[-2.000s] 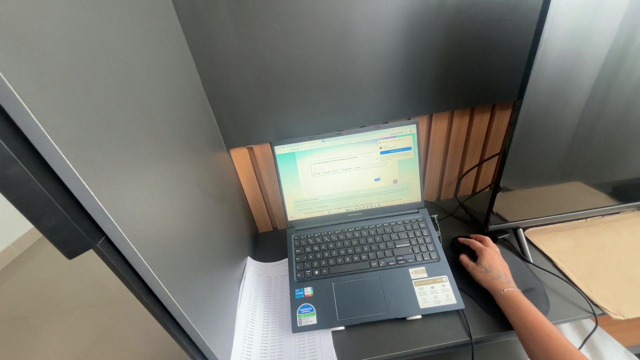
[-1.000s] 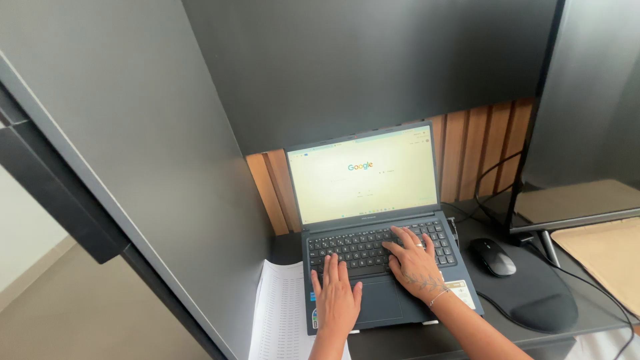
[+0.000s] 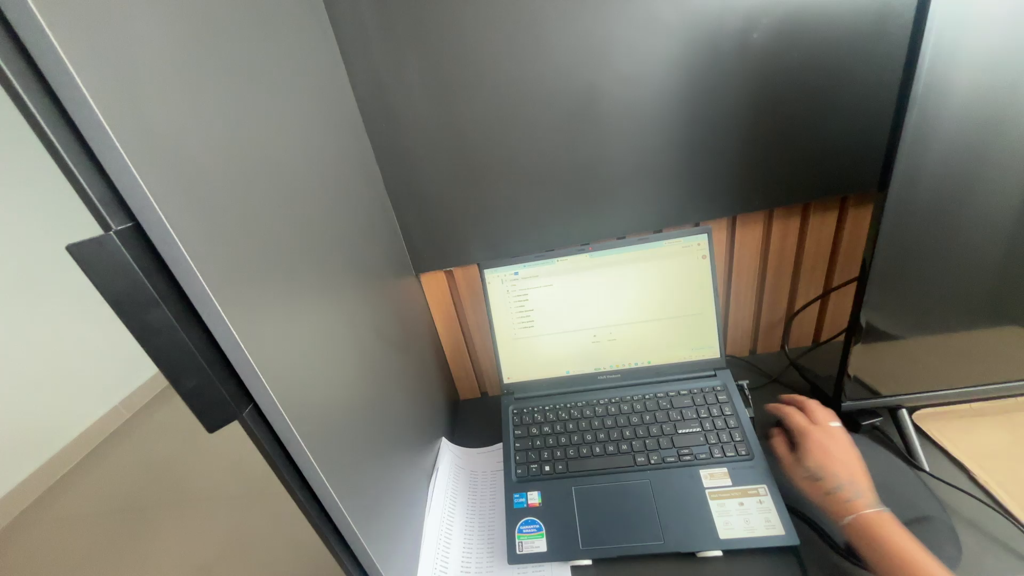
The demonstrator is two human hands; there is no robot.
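An open dark ASUS laptop [image 3: 616, 472] stands on the dark desk, its lit screen [image 3: 604, 308] showing a browser page with a list of short lines. To the right of the keyboard, my right hand [image 3: 824, 460] is palm down over the mouse pad [image 3: 920, 512], fingers curved. The mouse is hidden, so whether the fingers grip it cannot be told. A ring and a thin bracelet are on this hand. My left hand is out of view. Printed sheets [image 3: 464, 512] lie partly under the laptop's left side.
A grey panel [image 3: 272, 240] rises close on the left, with a dark panel [image 3: 624, 120] above the laptop. At right stand a large black monitor [image 3: 944, 240] on a metal leg [image 3: 910, 438], black cables [image 3: 808, 308] and a beige mat [image 3: 980, 440]. Wooden slats [image 3: 748, 280] line the back.
My right hand has moved right from the keyboard to the mouse area. My left hand has left the keyboard and the view. The screen has changed from a search page to a list.
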